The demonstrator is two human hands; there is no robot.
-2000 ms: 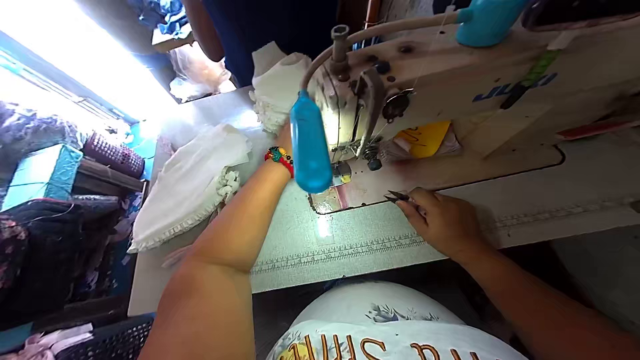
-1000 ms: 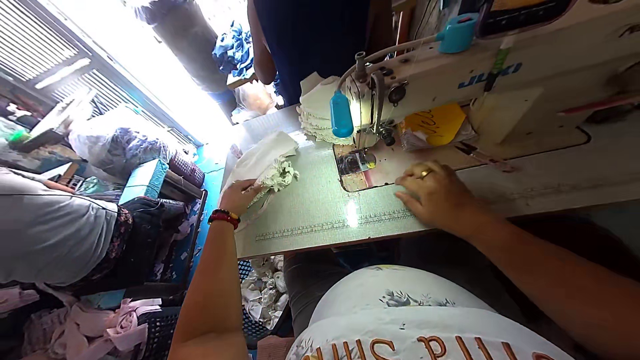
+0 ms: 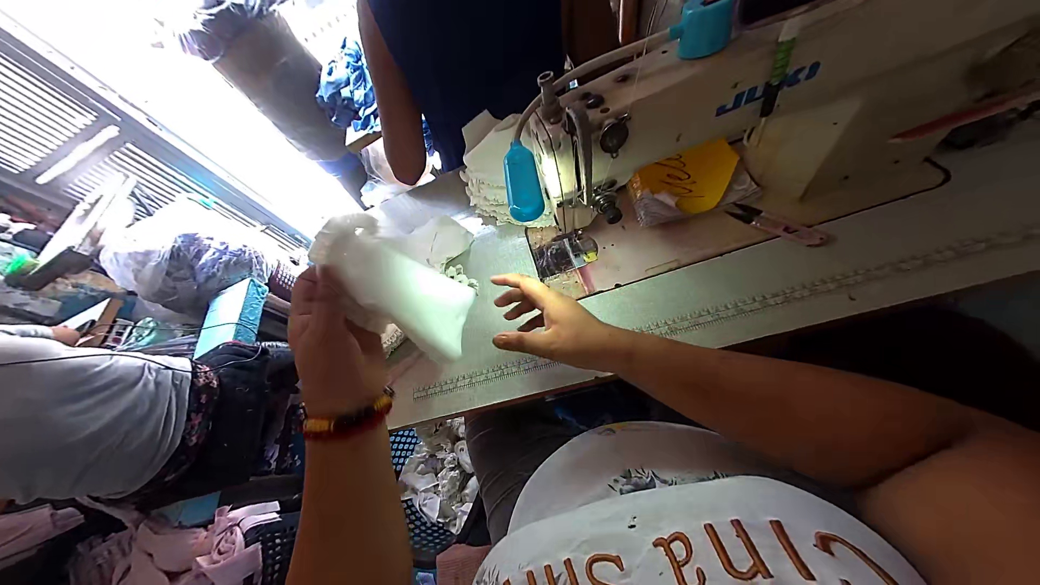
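My left hand point(image 3: 333, 341), a beaded bracelet at its wrist, holds up a white fabric piece point(image 3: 406, 296) with a gathered edge. To its right, my right hand point(image 3: 552, 321) is empty, fingers spread, over the table in front of the sewing machine's needle area point(image 3: 569, 252). Another white piece with a ruffled edge point(image 3: 443, 244) lies on the table behind the held one. A stack of white ruffled pieces point(image 3: 496, 175) sits left of the machine head, behind the blue lamp point(image 3: 524, 183). Thread snips with a pink handle point(image 3: 784, 227) rest on the machine bed.
A yellow paper with writing point(image 3: 691, 175) lies under the machine arm point(image 3: 861, 73). A measuring tape point(image 3: 699, 318) runs along the table's front edge. A person in dark clothes point(image 3: 479, 65) stands behind the table, and another in a light shirt point(image 3: 89, 414) is at left. Baskets of cloth point(image 3: 431, 520) stand below.
My left hand has lifted the white piece off the table. My right hand has moved left from beside the snips. It held the snips two seconds ago; they now lie on the machine bed.
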